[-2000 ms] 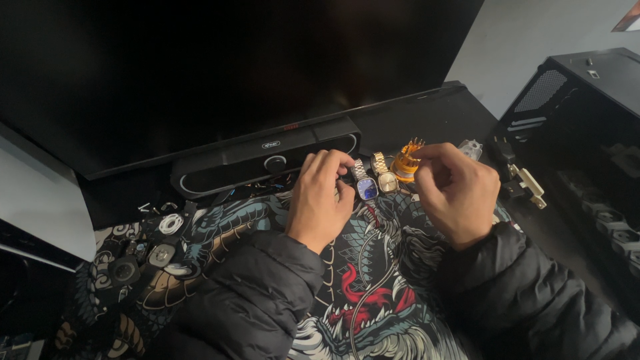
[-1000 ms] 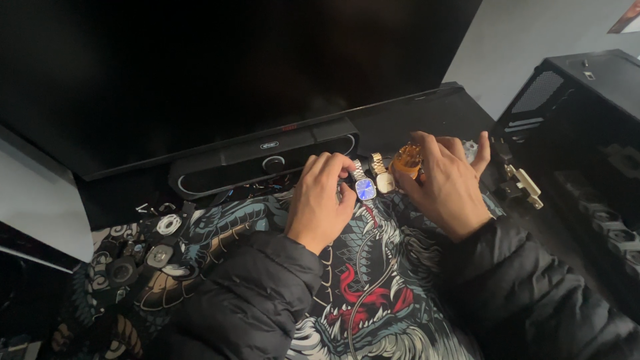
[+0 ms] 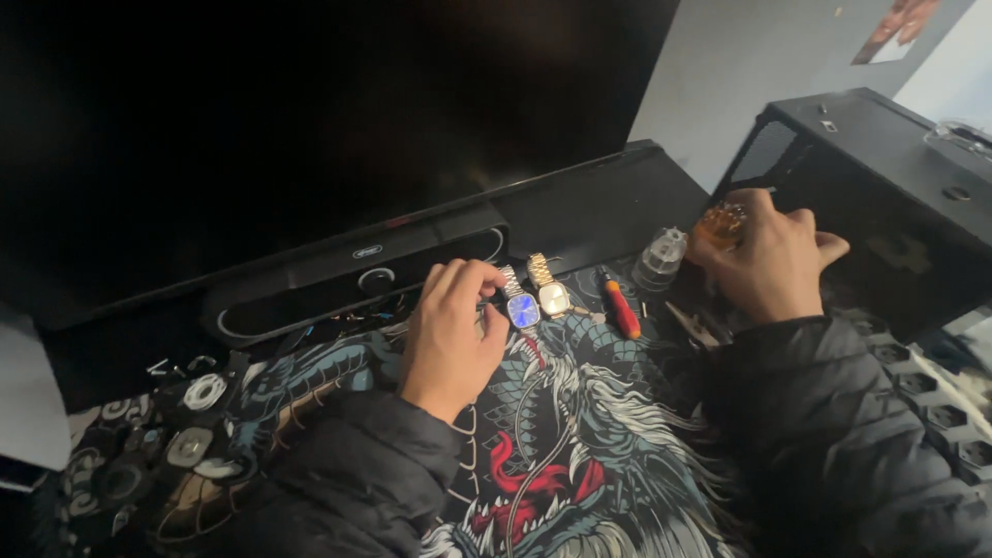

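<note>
My right hand [image 3: 775, 260] grips an orange translucent holder with bits [image 3: 719, 227] in front of the black computer case. My left hand [image 3: 457, 333] is beside a silver-band wristwatch with a blue dial [image 3: 522, 310], its curled fingers at the band; whether it holds something is hidden. Right of that watch lies a gold-band wristwatch with a pale dial [image 3: 553, 298]. Farther right, a red and orange screwdriver [image 3: 621, 310] rests on the dragon-print desk mat [image 3: 604, 403]. Between it and my right hand stands a clear plastic container [image 3: 660, 260].
A soundbar [image 3: 364, 283] sits under a large dark monitor [image 3: 333, 116] behind the watches. The black computer case [image 3: 876, 194] stands at the right. Small parts and a coil of white cable [image 3: 205, 392] lie at the left. Pliers [image 3: 694, 322] lie near my right sleeve.
My right hand has moved right with the orange holder, away from the watches toward the computer case. The screwdriver and clear container now show plainly. My left hand has stayed by the blue-dial watch.
</note>
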